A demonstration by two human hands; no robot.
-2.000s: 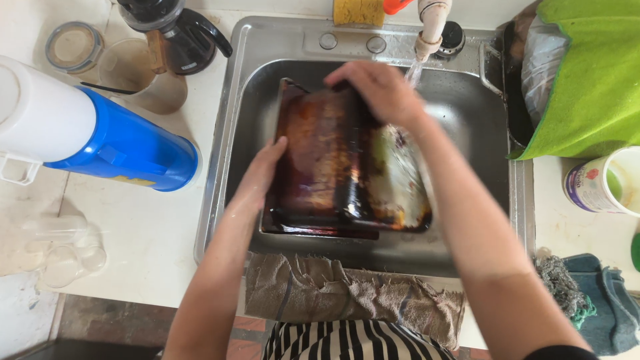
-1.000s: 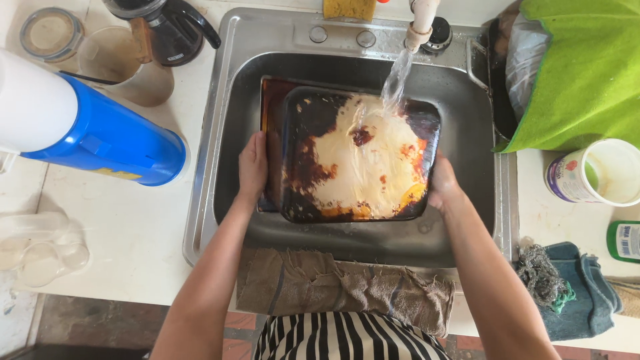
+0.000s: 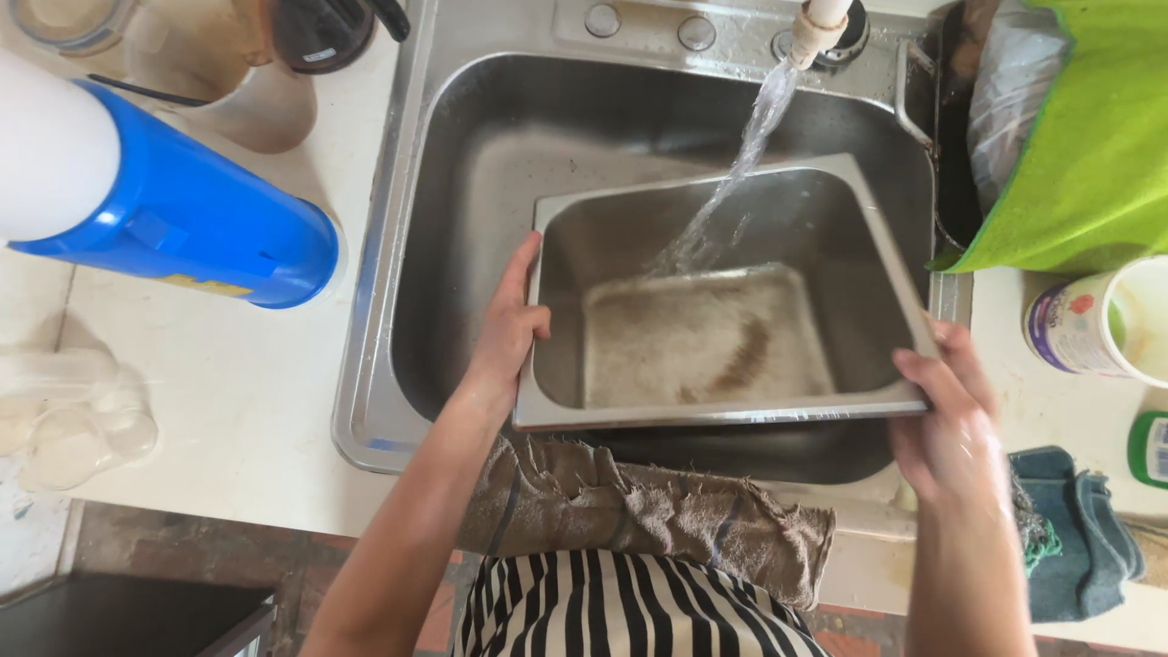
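A rectangular stainless steel pan (image 3: 703, 338) is held over the sink basin (image 3: 484, 182), its inside facing up and toward me, with a brown smear on its bottom. My left hand (image 3: 511, 333) grips the pan's left rim, and my right hand (image 3: 954, 411) grips its lower right corner. Water (image 3: 757, 128) runs from the faucet (image 3: 818, 32) into the pan. Below the pan, a frayed brown towel (image 3: 648, 511) lies along the sink's front edge.
On the left counter are a blue and white thermos (image 3: 201, 201), a glass carafe (image 3: 319, 32) and a translucent container (image 3: 228, 87). A green cloth (image 3: 1086, 137), a white tub (image 3: 1104, 319), a dark blue cloth (image 3: 1068, 529) and a green-capped container (image 3: 1152, 447) are at the right.
The pan has been turned over: its stained underside faced me one second ago, and its hollow inside shows now. The running water now falls into it.
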